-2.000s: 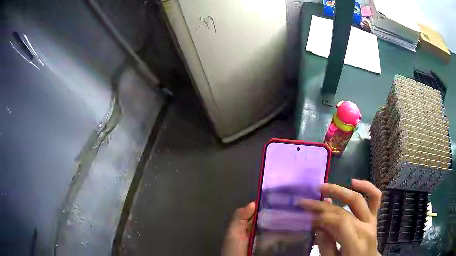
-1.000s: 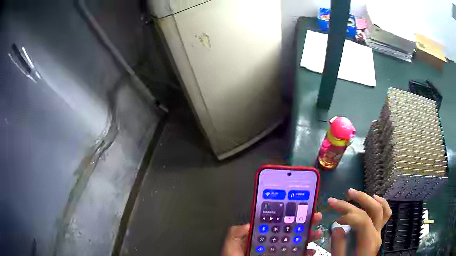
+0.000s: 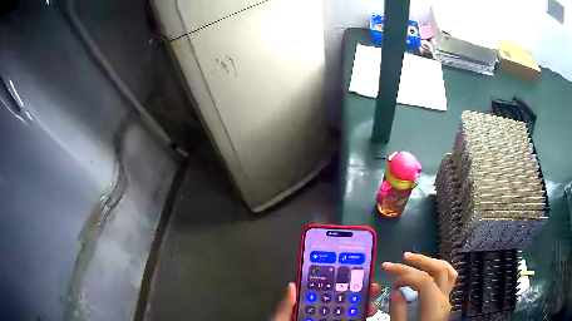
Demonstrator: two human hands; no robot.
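Note:
A smartphone (image 3: 338,276) with a red edge is held upright near the bottom of the view. Its lit screen shows a panel of round blue and dark icons and two sliders. My left hand (image 3: 288,305) is shut on the phone; its thumb shows at the phone's left edge and fingertips at the right edge, and the rest is cut off or hidden behind the phone. My right hand (image 3: 426,285) is just right of the phone, not touching it, with fingers bent and apart, holding nothing.
A water bottle (image 3: 399,183) with a pink lid stands on the green bench (image 3: 439,128). Right of it is a tall slotted board stack (image 3: 498,172). A green post (image 3: 392,75) rises before white paper (image 3: 424,81). A pale cabinet (image 3: 257,94) stands left of the bench.
The phone's screen has changed from a blurred picture to the icon panel. My right hand has moved off the screen. The phone sits lower and further left in view, and the bench scene has shifted left.

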